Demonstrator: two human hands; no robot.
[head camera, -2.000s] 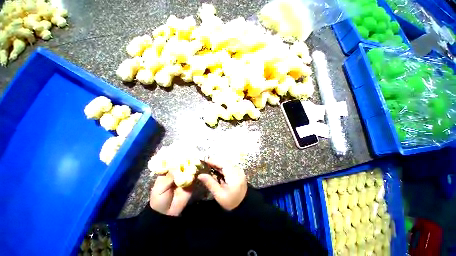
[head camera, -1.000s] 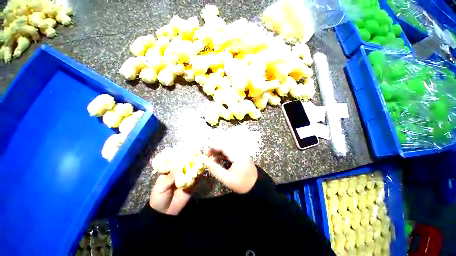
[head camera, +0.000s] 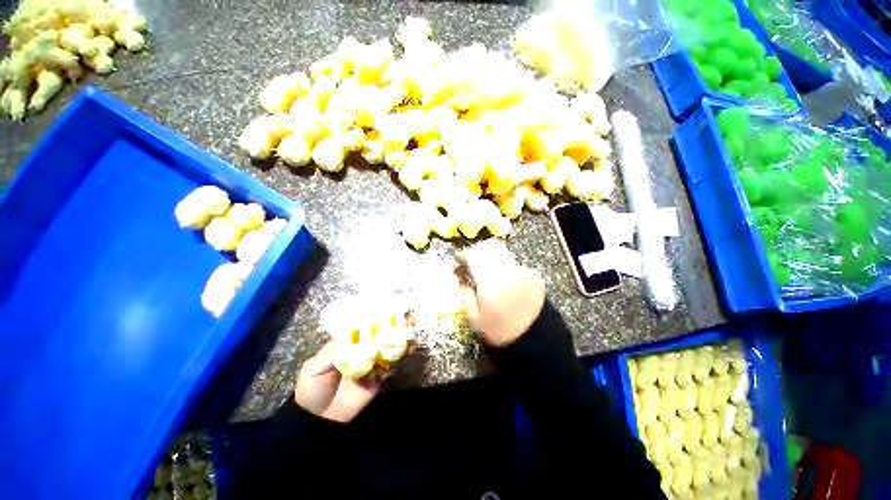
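My left hand holds a pale-yellow knobbly moulded piece low over the bench near its front edge. My right hand is to the right of the piece and apart from it, over the pale crumbs. It is blurred and overexposed, and I cannot tell if a tool is in it. A large heap of yellow pieces lies behind both hands. Several finished pieces sit along the right edge inside the blue tray at the left.
A phone and a long whitish roll lie right of the heap. Blue trays with green pieces stand at the right. A full tray of yellow pieces is below the bench edge. Another yellow pile is far left.
My right hand has moved away from the held piece, to the right and forward. My left hand still holds the piece, now slightly further right.
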